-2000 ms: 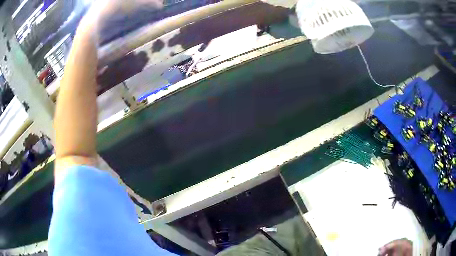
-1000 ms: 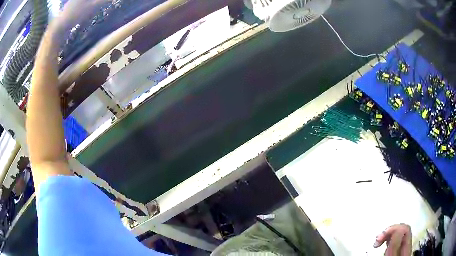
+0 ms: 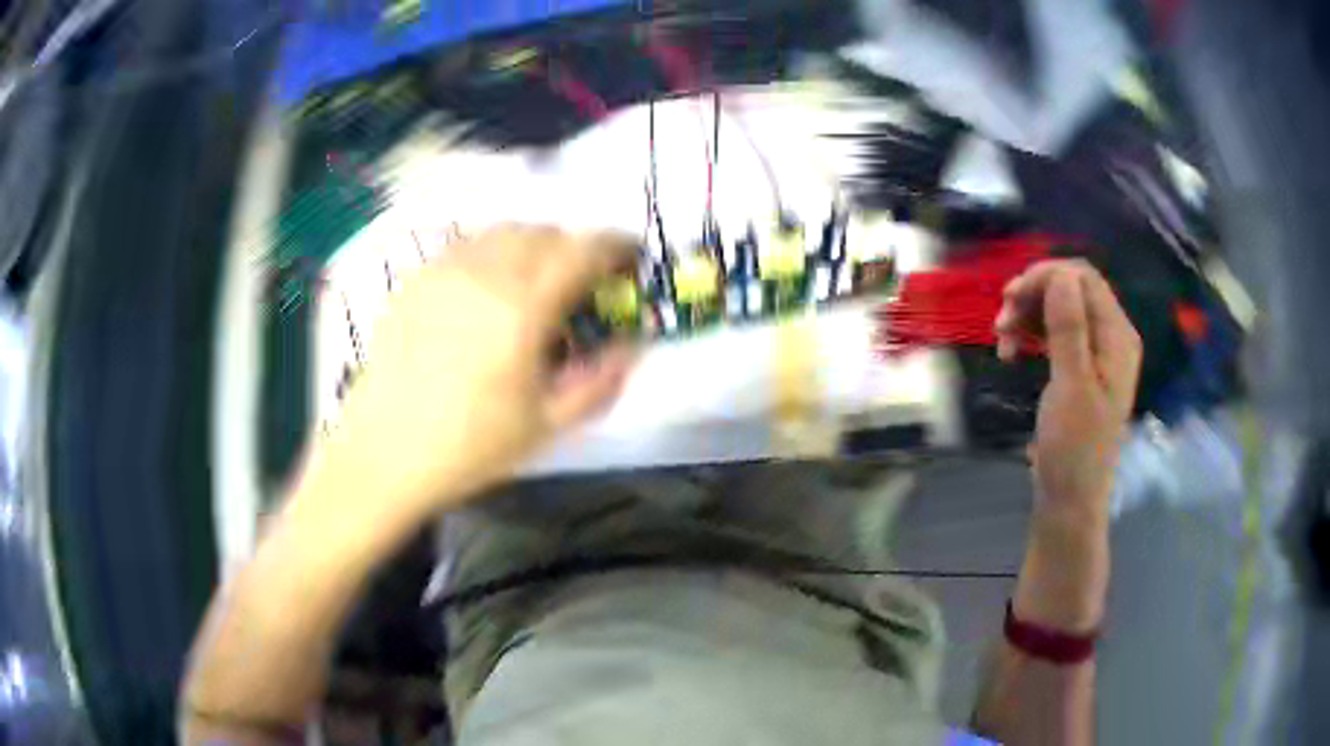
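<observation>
A circuit board strip (image 3: 703, 289) with yellow blocks lies across the white work board (image 3: 700, 401). Thin dark and red lead wires rise from its far side. My left hand (image 3: 489, 343) is at the strip's left end, fingers above and thumb below, closed around that end and hiding it. My right hand (image 3: 1076, 357) is at the right end of a red wire bundle (image 3: 963, 299), palm side turned left, fingers bent and a little apart. It shows no object in it. The picture is blurred, so contact with the red wires is unclear.
Green wires (image 3: 318, 226) lie at the left edge. A blue sheet (image 3: 416, 41) is at the back. Dark wires or pieces lie behind the red bundle. A tape strip (image 3: 798, 379) crosses the board's front. A thin dark cord (image 3: 656, 560) crosses my lap.
The view has swung from the left side to the work board. My left arm has come down from its raised reach onto the strip. My right hand is now at the red wires.
</observation>
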